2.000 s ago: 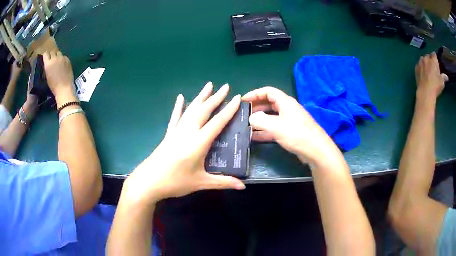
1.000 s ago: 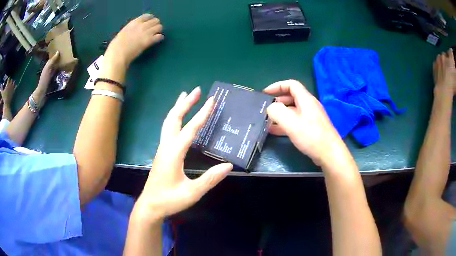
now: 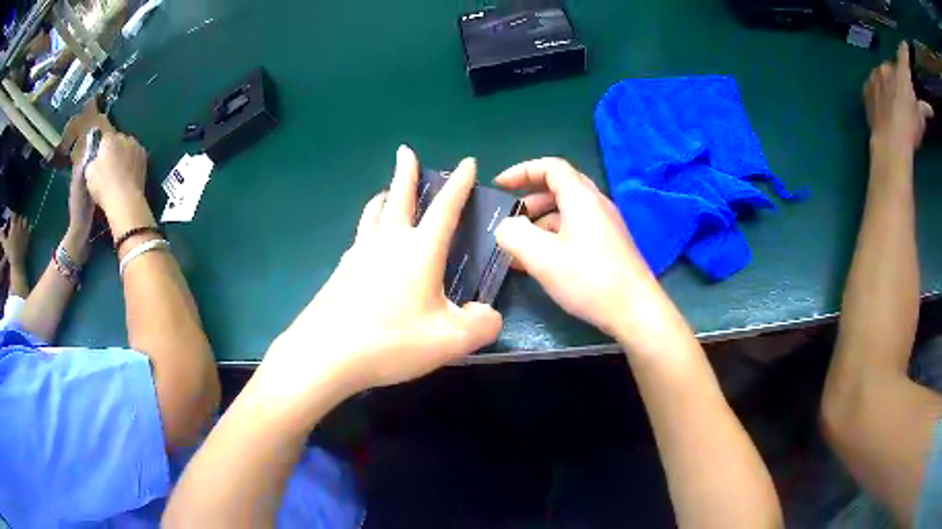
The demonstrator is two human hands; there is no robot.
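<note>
A small black gift box (image 3: 477,236) with white print on its upper face is between my two hands at the near part of the green table. My left hand (image 3: 405,271) lies over its left side, fingers on the top and thumb at the near edge, covering much of it. My right hand (image 3: 566,240) grips its right edge between thumb and fingers. A closed black box (image 3: 522,47) lies farther off on the table.
A crumpled blue cloth (image 3: 682,170) lies right of my hands. At the left are an insert tray (image 3: 240,112), a white leaflet (image 3: 187,187) and a person's arm in a light blue sleeve. Another person's arm (image 3: 878,238) is at right. The table edge (image 3: 578,349) curves nearby.
My left hand has closed back onto the box, which is turned and partly covered. The neighbour's arm at left has drawn back, and a black tray now shows there. The view has shifted slightly.
</note>
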